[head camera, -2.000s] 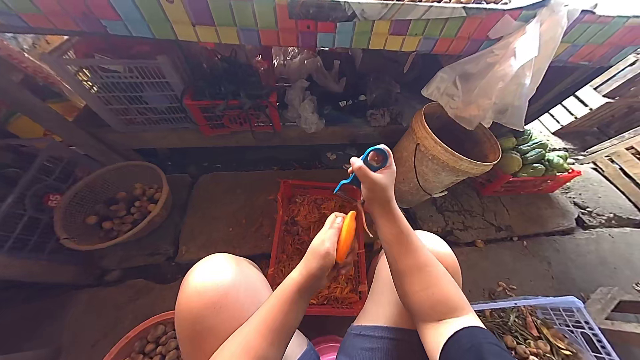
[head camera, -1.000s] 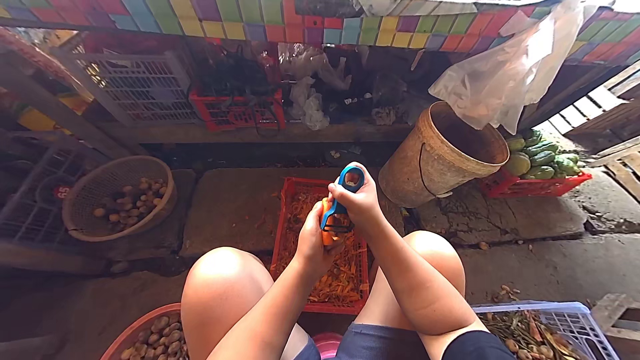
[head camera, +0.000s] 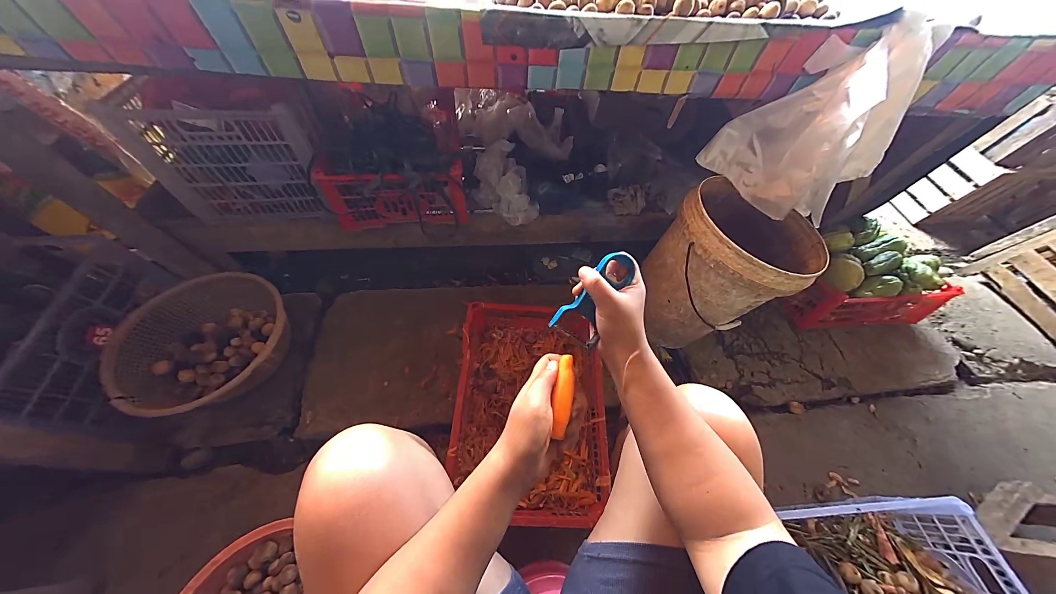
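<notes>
My left hand (head camera: 535, 404) is closed around an orange carrot (head camera: 563, 398), whose smooth side faces up and right. Up and to the right of it, my right hand (head camera: 615, 301) grips a blue-handled peeler (head camera: 584, 304), one finger showing through its ring handle. Peeler and carrot are apart. Both hands are over a red plastic crate (head camera: 464, 371) between my knees, which is strewn with orange peelings (head camera: 503, 363). The far end of the carrot inside my left palm is hidden.
A woven basket of round produce (head camera: 198, 342) lies left. A worn bucket (head camera: 709, 264) stands beyond my right hand, beside a red crate of green vegetables (head camera: 883, 268). A pale crate (head camera: 949, 528) is at lower right, an orange basket (head camera: 239, 557) at lower left. A tiled counter edge (head camera: 511, 62) runs across.
One second ago the peeler was against the carrot, with both hands together. My right hand has since moved up and away from it, and the carrot is lower in view.
</notes>
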